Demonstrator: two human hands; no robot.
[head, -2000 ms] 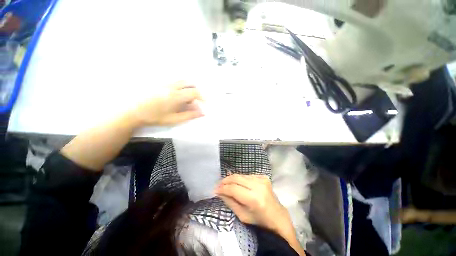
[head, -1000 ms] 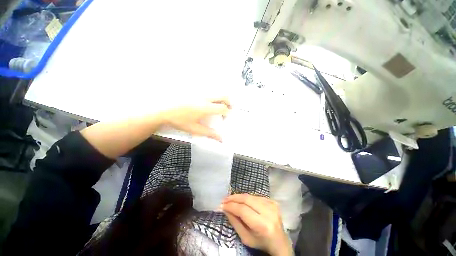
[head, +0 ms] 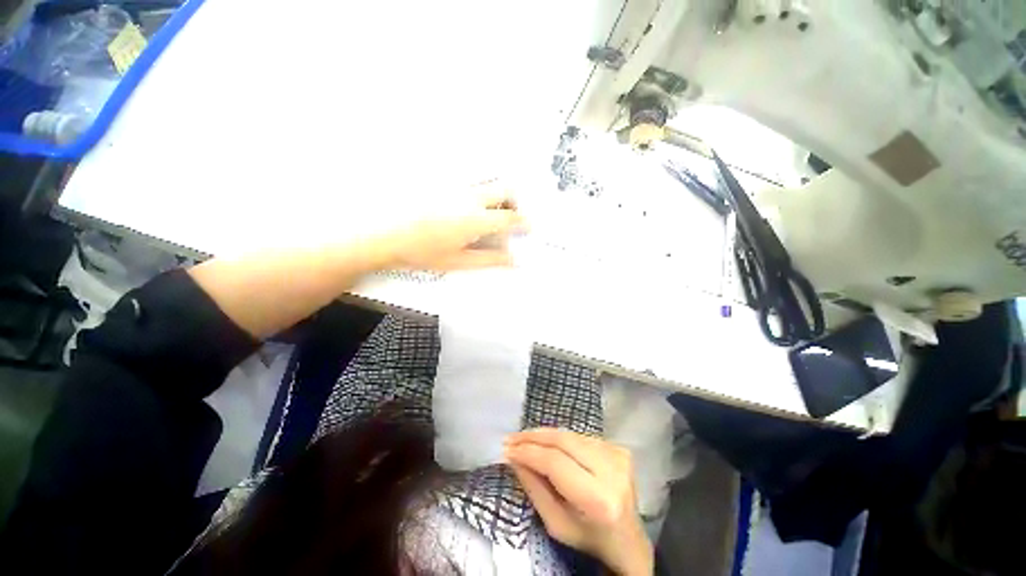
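A thin white strip [head: 482,388] hangs over the table's front edge onto the checked lap. Its upper part fades into the white table. My right hand [head: 579,484] pinches the strip's lower right corner between thumb and fingers. My left hand [head: 478,234] rests on the table at the upper part of the strip, fingers bent; the glare hides what its fingertips hold. The cream sewing machine [head: 833,146] stands at the right, with its presser foot area [head: 572,163] ahead of my left hand.
Black shears [head: 767,270] and dark snips [head: 700,186] lie beside the machine. A flat black rectangle [head: 844,366] lies at the table's right corner. A blue basket [head: 141,84] with bags is at the upper left. White pieces [head: 639,422] hang below the table edge.
The view has turned and shifted, showing more of the machine. My left hand has moved slightly up the table since the last earlier frame. My right hand still pinches the strip's corner.
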